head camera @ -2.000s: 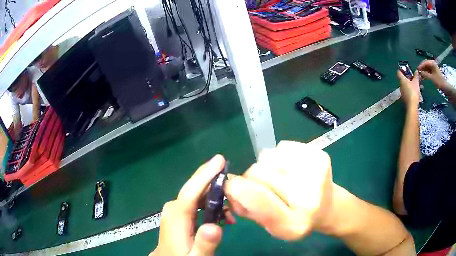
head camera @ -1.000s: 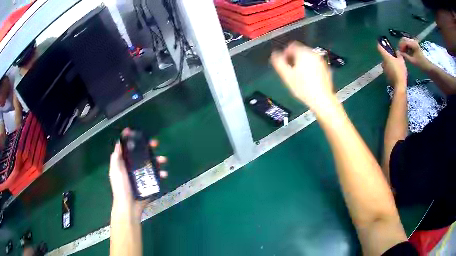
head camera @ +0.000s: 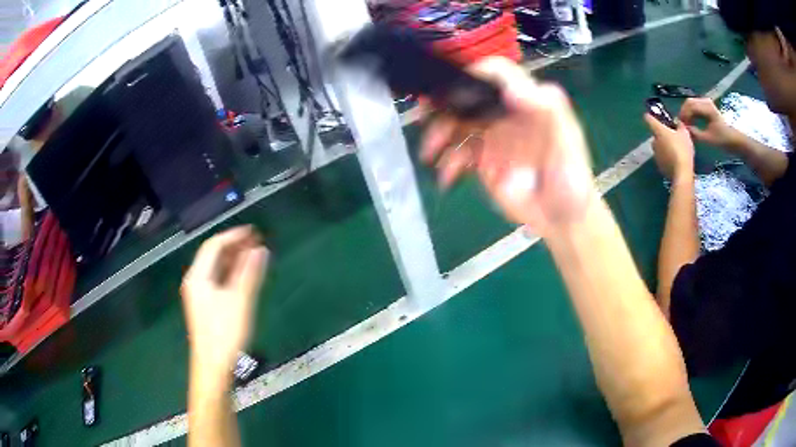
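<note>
My right hand [head camera: 541, 157], blurred, holds a black phone assembly [head camera: 428, 74] raised in front of the pale post. The phone is blurred, so its details cannot be read. My left hand [head camera: 223, 288] is above the green surface at left centre, fingers curled with a gap to the thumb and no phone in it. Another phone assembly [head camera: 246, 366] lies on the green surface by my left wrist, partly hidden by it.
A pale post [head camera: 397, 201] rises from the metal edge strip [head camera: 336, 345]. Another phone [head camera: 89, 397] lies at lower left. Red trays [head camera: 44, 288] and a black computer [head camera: 166, 131] stand behind. At right, a person [head camera: 742, 288] works on a phone beside a white heap [head camera: 720, 205].
My left hand has let go of its phone, which now lies on the surface. My right hand, empty a second ago, now holds a raised black phone; the one beyond the strip is no longer seen there.
</note>
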